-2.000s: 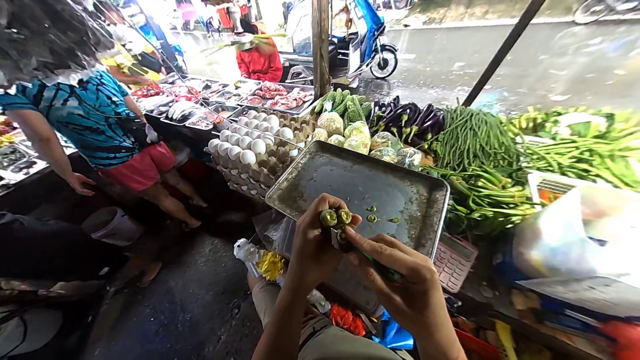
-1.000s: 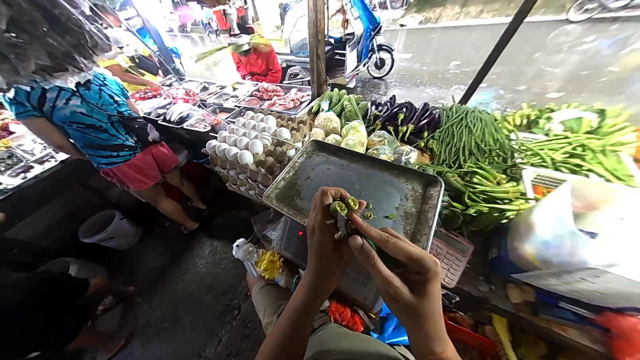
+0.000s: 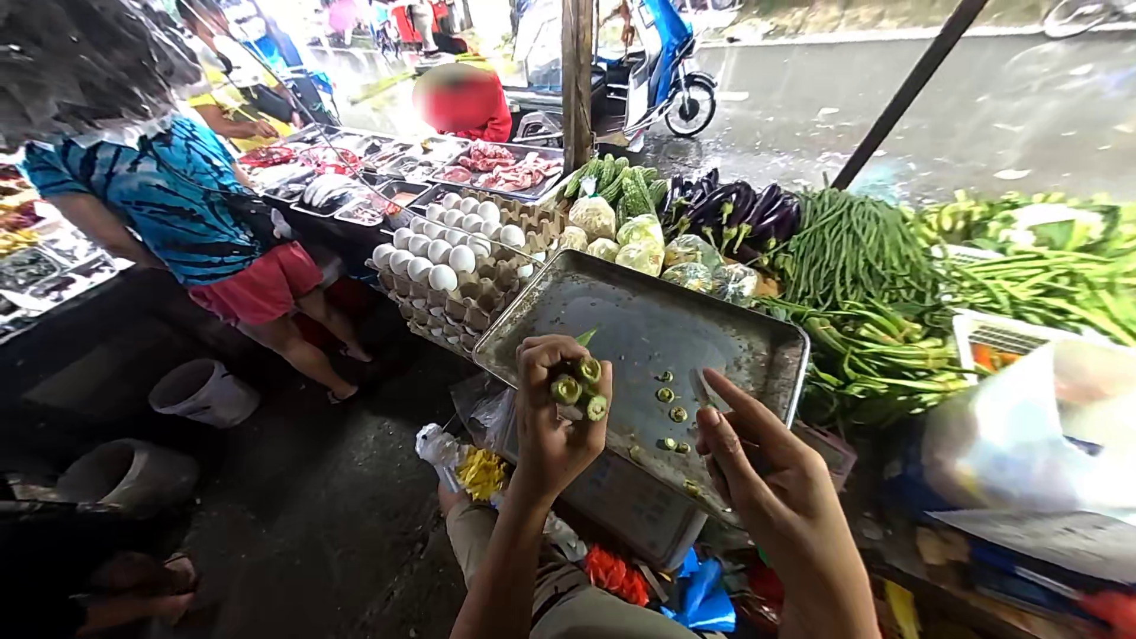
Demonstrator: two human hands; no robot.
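My left hand (image 3: 559, 417) is closed around several okra pods (image 3: 581, 388), their cut ends facing me. My right hand (image 3: 768, 461) is over the right part of the metal tray (image 3: 621, 288), with thumb and forefinger pinching a small knife whose thin blade (image 3: 699, 387) points up and left; its handle is hidden in the hand. Between the hands, several cut okra ends (image 3: 678, 414) lie on the tray. A green tip shows behind my left hand.
White eggs (image 3: 442, 277) in stacked cartons stand left of the tray. Bagged vegetables (image 3: 641, 257), eggplants (image 3: 737, 209) and long beans (image 3: 856, 248) lie beyond it. A digital scale (image 3: 635, 506) is below the tray. A person in a blue shirt (image 3: 169, 195) stands at the left, near buckets (image 3: 204, 393).
My hands have moved apart; before, they were together at the pods. More cut ends now show on the tray.
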